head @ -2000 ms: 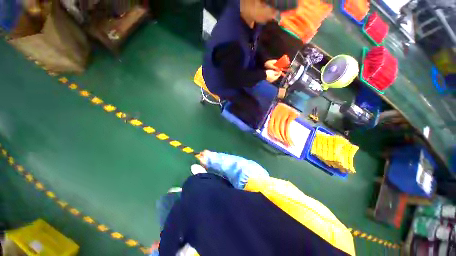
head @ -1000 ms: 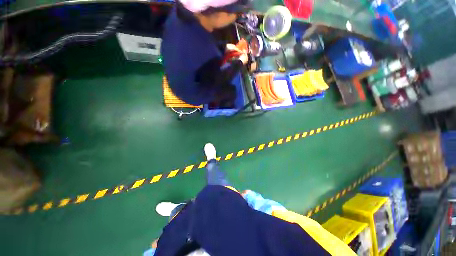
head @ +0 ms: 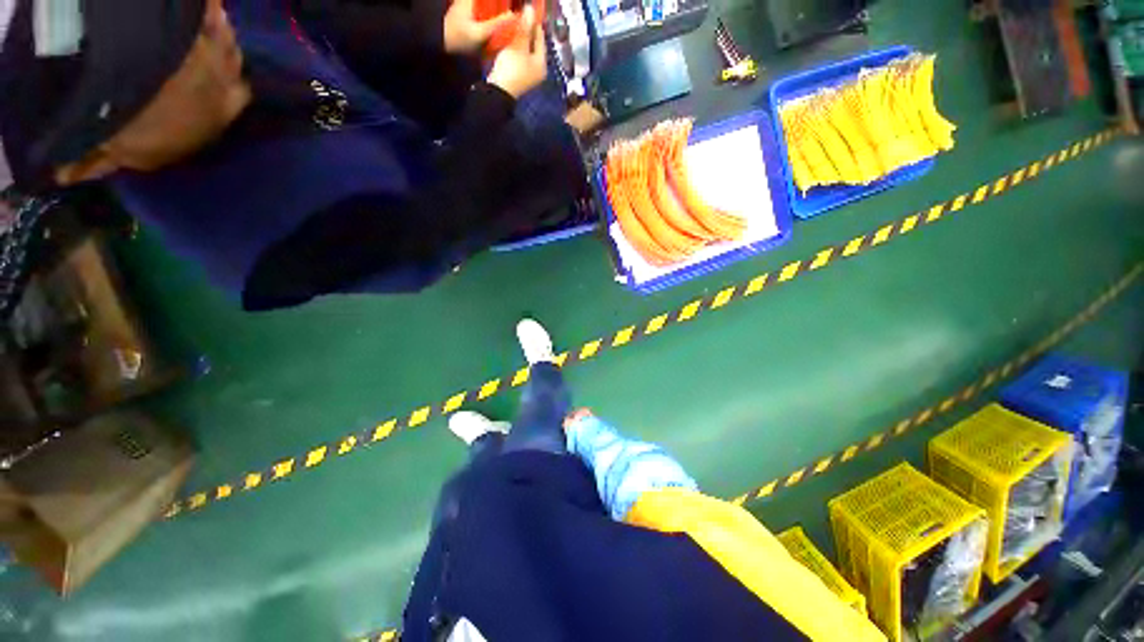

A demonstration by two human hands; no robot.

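My right hand (head: 577,418) is small and mostly hidden at the end of its light blue sleeve cover (head: 627,469); I cannot tell whether it holds anything. My left hand is not in view. Ahead, a blue tray (head: 780,188) holds a curved bundle of orange wires (head: 665,194) on white paper. Beside it on the right, another blue tray (head: 854,197) holds yellow wires (head: 866,126). Both trays are beyond my hand, not touching it.
A person in dark clothes (head: 339,176) sits at upper left, holding something orange-red. Yellow-black tape (head: 688,307) crosses the green floor by my white shoes. Yellow crates (head: 906,527) and a blue crate (head: 1066,389) stand at lower right. A cardboard box (head: 94,495) is at left.
The seated person and the trays appear larger and closer. The yellow crates show more fully at lower right. The fan and red wire trays have left the view. My left hand has left the view.
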